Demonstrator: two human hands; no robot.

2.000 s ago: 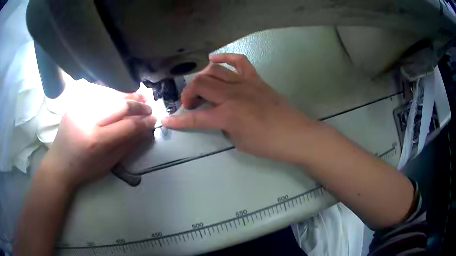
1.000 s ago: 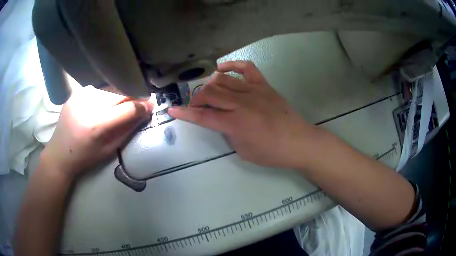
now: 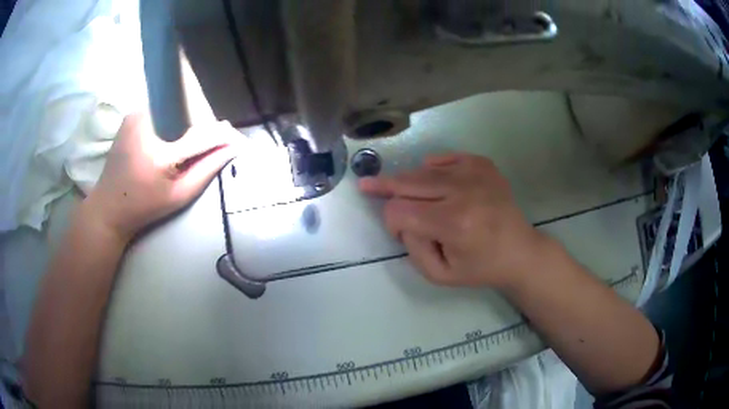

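The white garment piece (image 3: 76,148) lies bunched at the left of the machine bed, glaring under the lamp. My left hand (image 3: 164,180) is beside it, left of the presser foot, fingers bent together; glare hides whether the fingertips pinch cloth. The dark presser foot (image 3: 313,162) shows under the machine head, with no fabric clearly visible beneath it. My right hand (image 3: 460,220) rests on the bed right of the foot and holds nothing; its index finger points left, close below the round bed screw (image 3: 366,163). The needle is not clear.
The machine head and arm (image 3: 495,68) cross the top. The slide plate (image 3: 280,244) has a dark tab at its near corner. A printed scale (image 3: 345,377) runs along the near table edge. White strips (image 3: 679,232) hang at right; white cloth (image 3: 531,385) lies below the table.
My hands have moved apart: the left pulled away leftward from the foot, the right moved rightward off it. The round screw is uncovered. The machine appears farther right in the picture.
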